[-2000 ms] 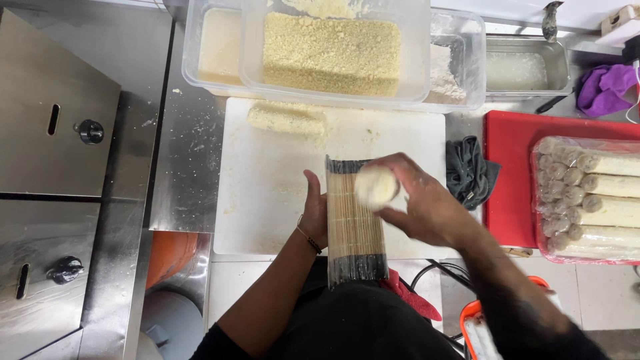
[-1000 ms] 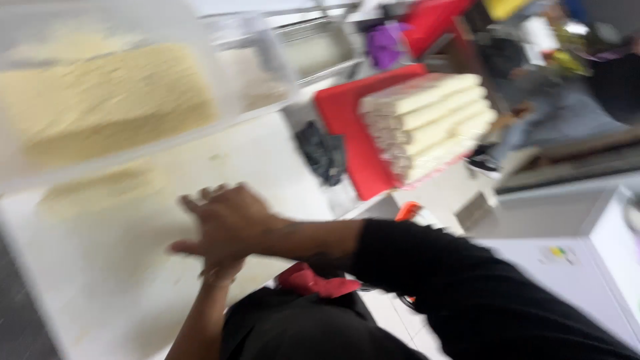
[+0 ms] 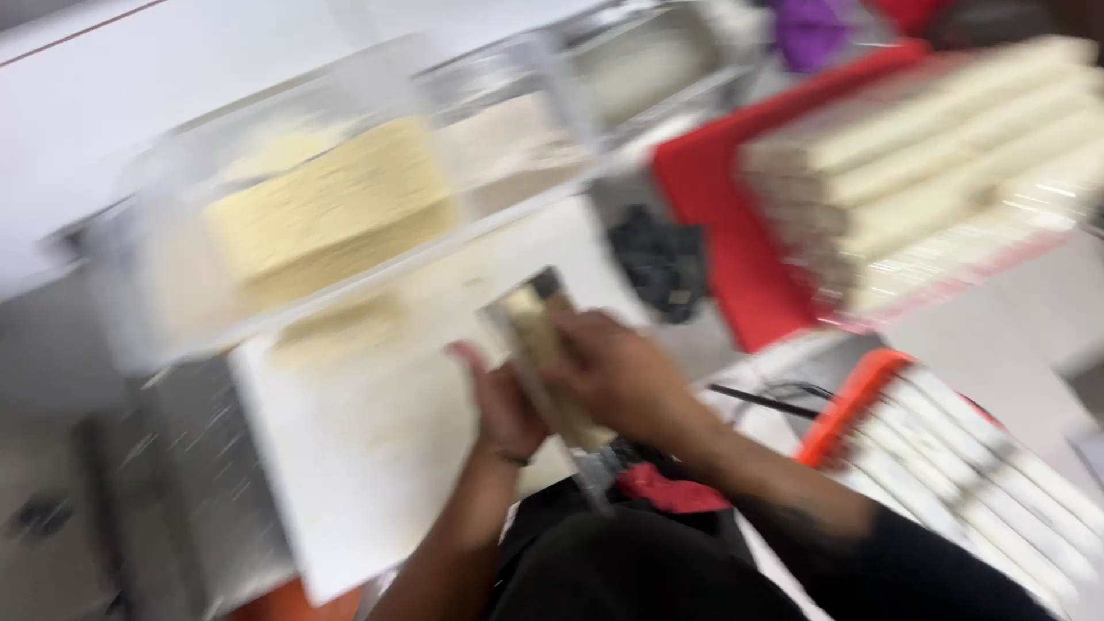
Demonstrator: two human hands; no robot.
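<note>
A slatted rolling mat (image 3: 552, 379) with dark ends is held upright and folded lengthwise above the white cutting board (image 3: 319, 483). My left hand (image 3: 509, 405) supports it from the left, thumb sticking out. My right hand (image 3: 617, 371) grips its right side, fingers over the edge. A pale, creamy strip (image 3: 524, 315) shows inside the fold near the far end; the view is blurred. One crumb-coated roll (image 3: 341, 328) lies at the board's far left, by the tub.
Behind the board are a plastic tub of yellow crumbs (image 3: 336, 207), one of pale powder (image 3: 517, 147) and a metal pan (image 3: 647, 65). Right of it lie a dark cloth (image 3: 660, 259), a red board (image 3: 716, 224) with wrapped pale rolls (image 3: 966, 164), and an orange crate (image 3: 849, 405) of white rolls.
Two seconds ago the mat lay open against my left hand, with a pale round thing in my right hand; now both hands are closed around the folded mat. The view has swung and tilted.
</note>
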